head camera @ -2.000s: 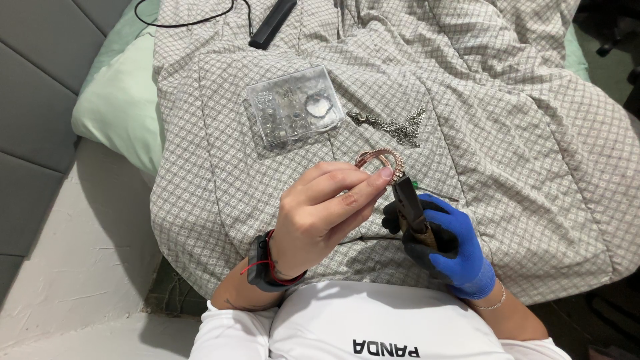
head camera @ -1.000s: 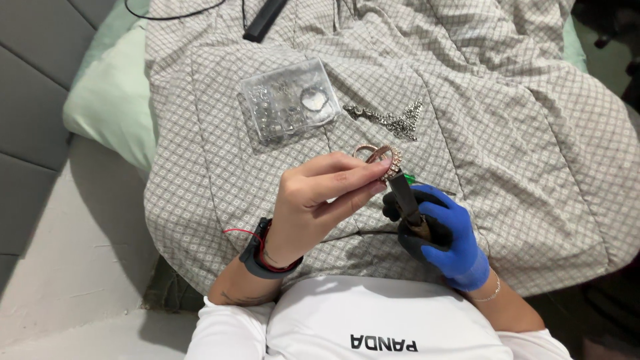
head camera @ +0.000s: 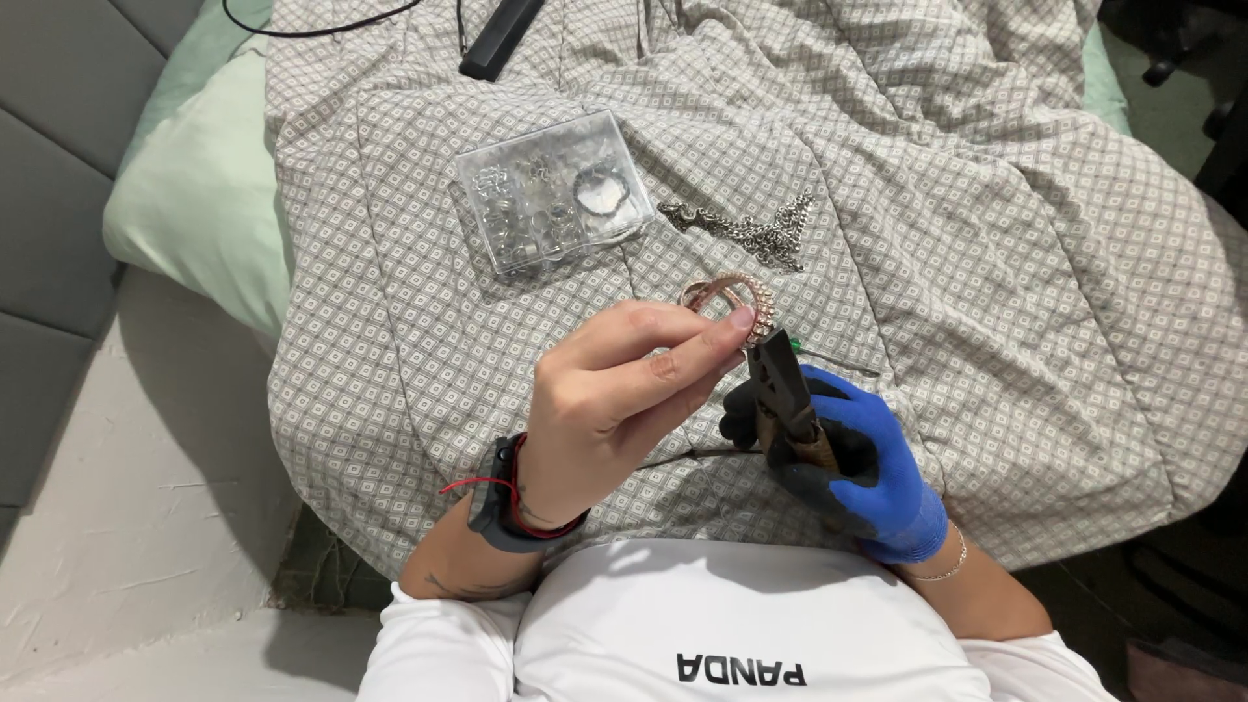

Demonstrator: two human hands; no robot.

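My left hand (head camera: 624,390), bare with a dark watch at the wrist, pinches a copper-coloured bracelet (head camera: 760,297) set with small pale beads or stones. In a blue and black work glove, my right hand (head camera: 858,448) grips a pair of pliers (head camera: 783,385) with dark jaws and worn brown handles. The tips of the jaws meet the bracelet's edge close to my left fingertips; whether they clamp it cannot be told. A thin tool with a green part (head camera: 797,346) lies on the quilt just beyond the glove, partly hidden.
A clear plastic compartment box (head camera: 556,195) with small metal findings and a dark ring-shaped piece lies on the patterned quilt (head camera: 975,322). Beside it is a heaped metal chain (head camera: 760,234). Farther off are a black bar-shaped device (head camera: 500,39) with a cable and a pale green pillow (head camera: 200,185).
Both hands stay in nearly the same place, with the bracelet and the pliers still held. The bracelet's tilt between my left fingers has changed slightly.
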